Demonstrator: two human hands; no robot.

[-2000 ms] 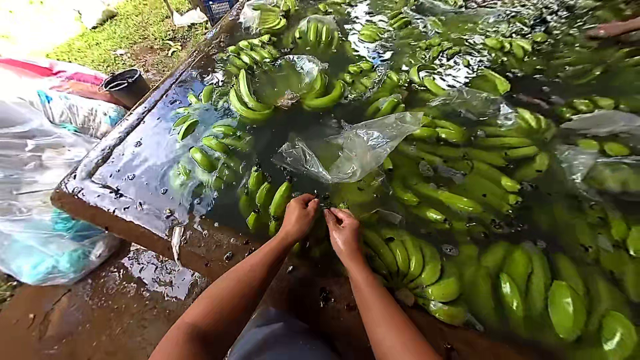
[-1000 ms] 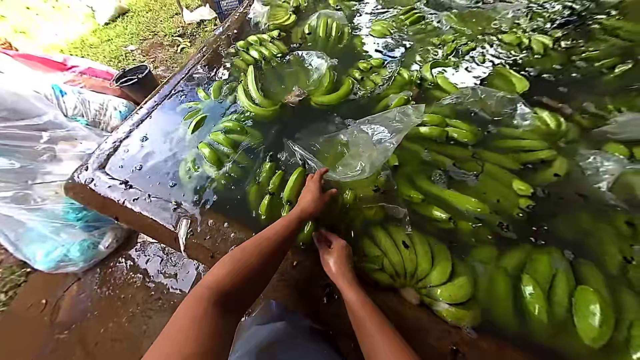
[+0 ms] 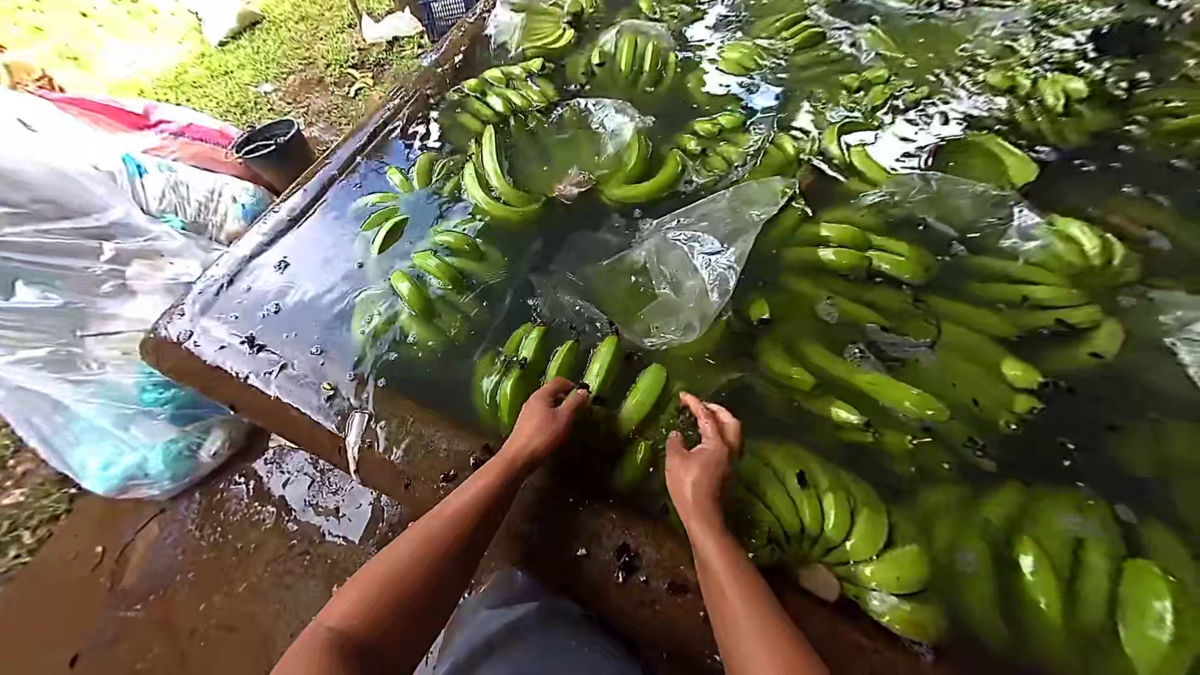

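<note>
In the head view my left hand [image 3: 548,417] is at a bunch of green bananas [image 3: 600,366] in the water near the tank's front edge. Its fingers are bent at the banana tips; whether they grip one is not plain. My right hand [image 3: 703,450] is just right of the same bunch, thumb and fingers apart, with small dark bits between them. To its right lies another green banana hand [image 3: 825,511], partly under water. Beyond my hands floats a clear plastic bag [image 3: 689,267].
The wet concrete tank rim [image 3: 272,398] runs along the front and left. Many more green bananas [image 3: 872,375] float on the right. Outside stand a large clear plastic sack [image 3: 84,328], a black bucket [image 3: 275,155] and a dark blue crate [image 3: 445,14].
My hands, near each other two seconds ago, are now farther apart. My left hand has come back from the far side of the near bunch, and more of that bunch shows above the water.
</note>
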